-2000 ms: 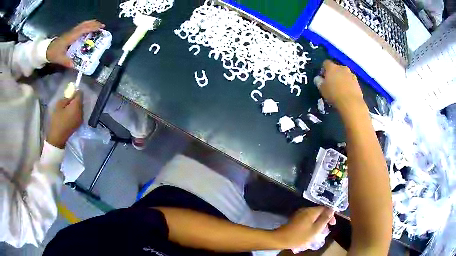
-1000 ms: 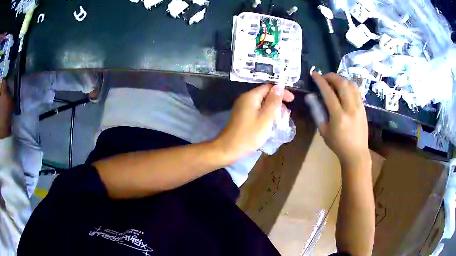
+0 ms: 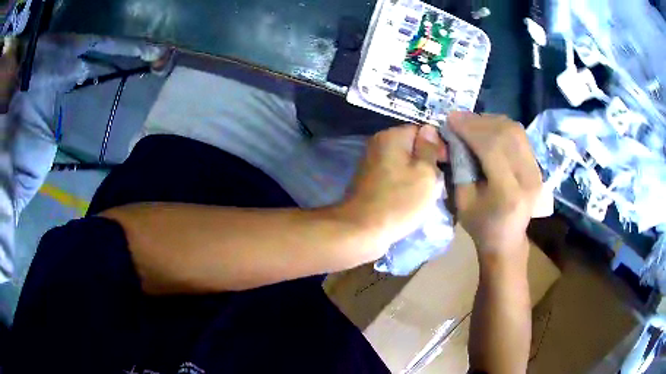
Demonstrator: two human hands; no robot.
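Note:
A white open housing (image 3: 376,73) lies at the bench's front edge, slightly turned, with a green circuit board (image 3: 428,48) and coloured wires inside. My left hand (image 3: 398,175) has thumb and fingers closed at the housing's near edge, with a crinkled clear bag (image 3: 420,241) hanging below it. My right hand (image 3: 500,172) is beside it, gripping a grey-wrapped tool (image 3: 461,159). The tool's tip meets the left fingertips at the housing's lower edge; the exact contact is hidden.
White leads (image 3: 580,84) and clear bags (image 3: 621,44) are piled at the right. A brown carton (image 3: 431,314) stands below the bench edge. A seated person's light-clothed leg (image 3: 44,146) is at the left. Small white parts (image 3: 535,31) lie behind the housing.
My right hand has come from the U-pieces, picked up the grey tool and moved in against my left hand. The housing appears larger and tilted in view. The neighbour's hands have left view.

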